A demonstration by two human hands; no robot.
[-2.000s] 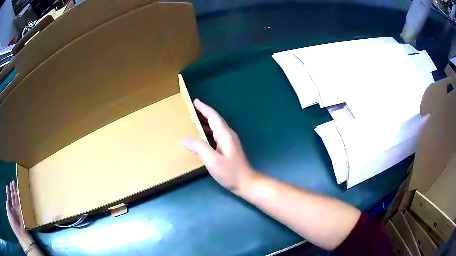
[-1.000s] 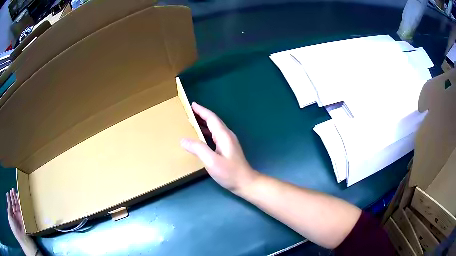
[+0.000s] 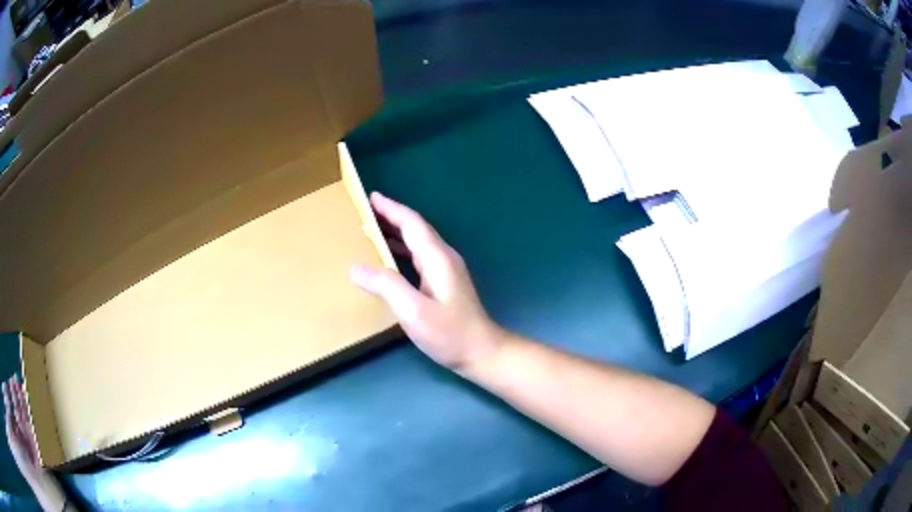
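Observation:
A long brown carry box [image 3: 215, 300] lies open and empty on the dark green surface. Its tall lid [image 3: 190, 130] stands up at the back. My right hand [image 3: 425, 285] grips the right end wall, thumb inside and fingers outside. My left hand [image 3: 22, 440] is small at the left edge, flat against the outside of the left end wall, with its fingers extended. A small front tab [image 3: 225, 421] and a thin pale carry handle [image 3: 135, 450] show at the box's front edge.
A stack of white inserts [image 3: 730, 170] lies on the green bench [image 3: 480, 160] to the right. Brown boxes [image 3: 865, 410] stand at the lower right, one with a raised flap. A pale post-like shape [image 3: 815, 32] is at the top right. Blurred clutter fills the top left.
The box, both hands and the inserts appear slightly further left in the view. My right hand keeps its grip and my left hand stays against the end wall.

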